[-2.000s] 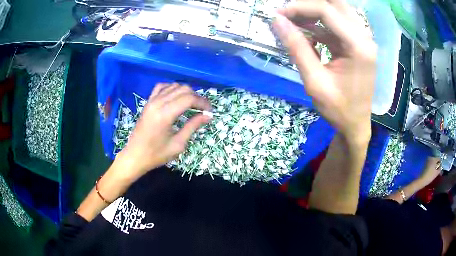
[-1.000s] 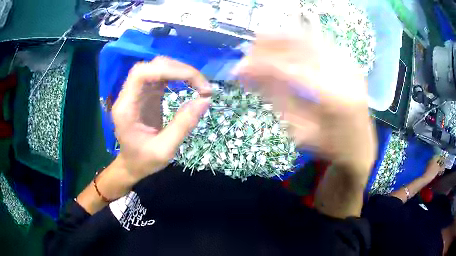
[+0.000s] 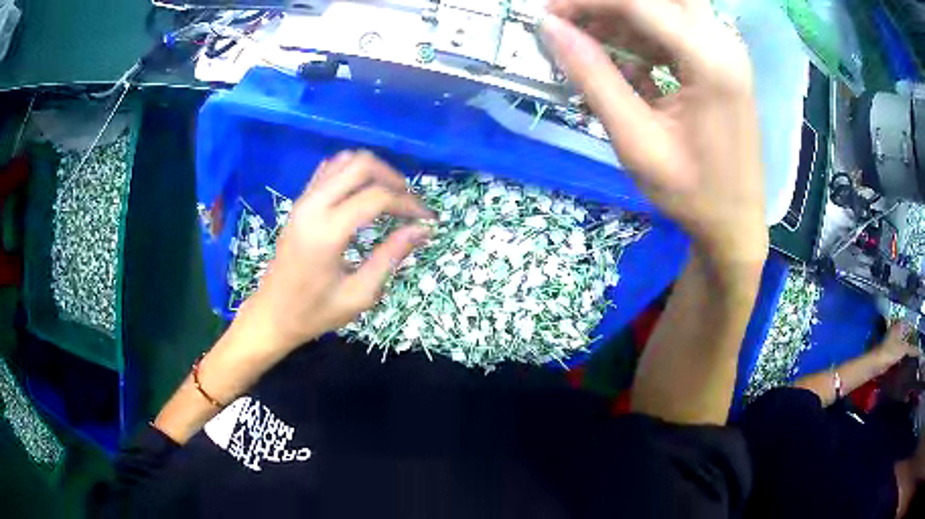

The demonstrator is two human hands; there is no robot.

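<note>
The blue bin [image 3: 406, 132] in front of my body holds many loose wired connectors [image 3: 497, 264], white blocks with thin green and white leads. My left hand [image 3: 335, 243] is over the bin's left part, thumb and index tips close together; a connector between them cannot be made out clearly. My right hand [image 3: 669, 132] is raised at the right end of the silvery metal fixture [image 3: 461, 35], thumb tip beside its edge. Its fingertips are near the frame's top edge, and whether they hold a piece cannot be told.
A translucent tub [image 3: 786, 132] is behind my right hand. A dark green crate [image 3: 86, 233] of pieces is at far left. Cables [image 3: 228, 35] lie at upper left. At right are a second blue bin [image 3: 751, 355], a neighbour's forearm [image 3: 857, 373] and a grey machine [image 3: 893, 142].
Since one second ago, my right hand has gone from over the blue bin up to the fixture. My left hand has moved slightly down and its fingers have changed pose.
</note>
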